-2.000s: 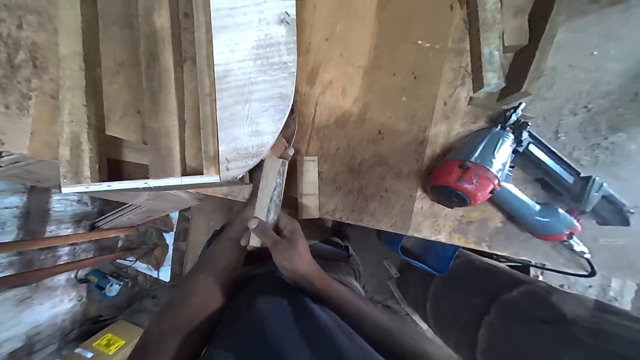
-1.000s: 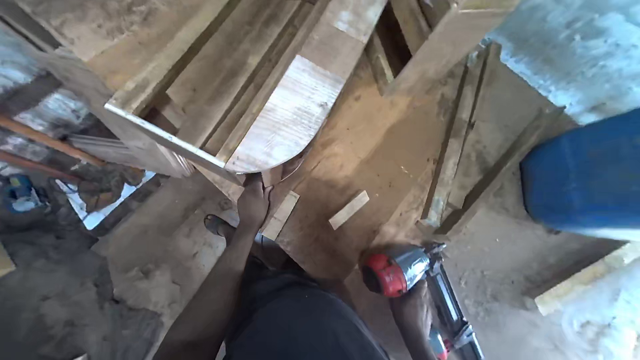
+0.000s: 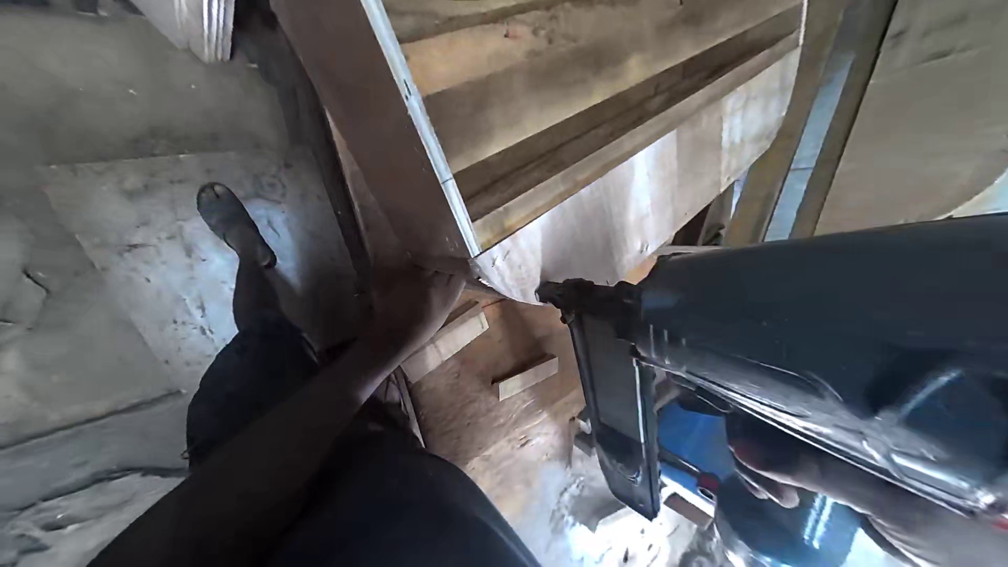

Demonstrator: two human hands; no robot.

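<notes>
My right hand (image 3: 835, 480) is wrapped round the handle of a pneumatic nail gun (image 3: 787, 315), which fills the right side of the view. The gun's nose lies at the curved edge of a pale wooden panel (image 3: 598, 213) on the side of a wooden frame. My left hand (image 3: 417, 303) is at the frame's lower corner, close to the end of that curved edge; its fingers are partly hidden, and whether it grips something there is unclear. A short wood block (image 3: 447, 340) sits just below my left hand. Another small wood strip (image 3: 528, 376) lies to its right.
Long boards (image 3: 598, 102) run inside the wooden frame. A brown board (image 3: 370, 118) forms its left side. My bare foot (image 3: 232, 224) rests on the floor at left. Stacked sheets (image 3: 197, 24) stand at the upper left, and a large panel (image 3: 921, 118) at the upper right.
The small wood piece held two seconds ago is out of my hands. My right hand has taken up the nail gun, and its nose has come up to the curved panel. The view has turned and moved closer.
</notes>
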